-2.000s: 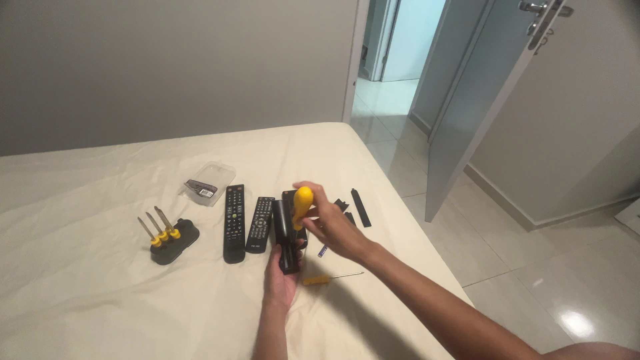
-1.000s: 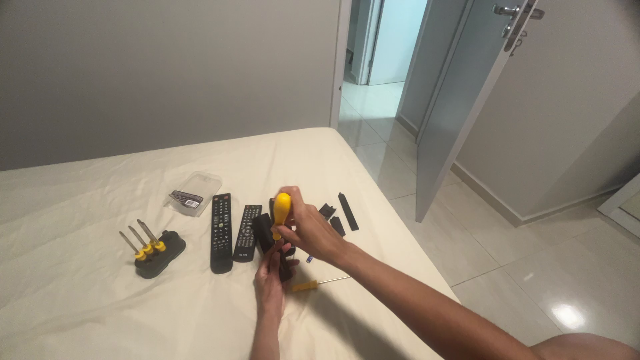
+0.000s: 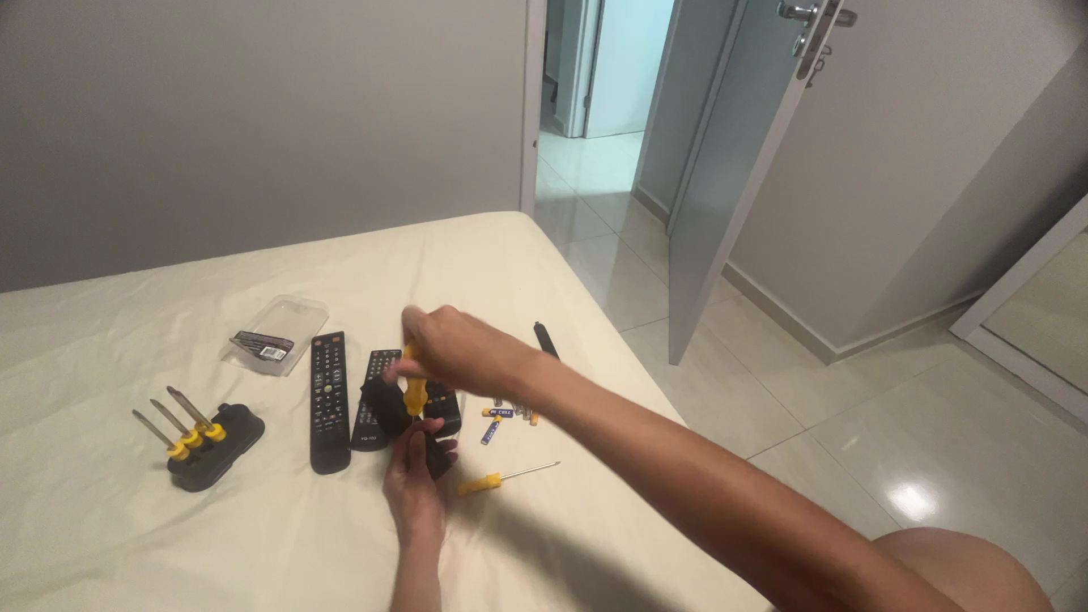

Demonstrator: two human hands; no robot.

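My right hand [image 3: 455,350] grips the yellow handle of a screwdriver [image 3: 416,393], which stands upright with its tip down on a black plastic object. My left hand [image 3: 416,484] holds that black object [image 3: 389,406], perhaps a remote control's housing; my fingers hide much of it. Just behind lies a black remote control [image 3: 445,408], partly covered. Two more, a smaller remote control [image 3: 371,425] and a longer remote control [image 3: 330,404], lie to the left. A second yellow-handled screwdriver [image 3: 484,484] rests to the right of my left hand.
A black holder [image 3: 217,446] with several yellow-collared screwdriver bits stands at the left. Behind it lies a clear plastic package [image 3: 293,327]. Several batteries [image 3: 496,413] and a black strip [image 3: 546,339] lie right of the hands, near the bed's edge [image 3: 595,314]. Beyond stands an open door [image 3: 735,170].
My right hand has turned over the screwdriver, its knuckles now on top and covering the handle's end, which showed earlier. My left hand still holds the black object. The view has shifted slightly.
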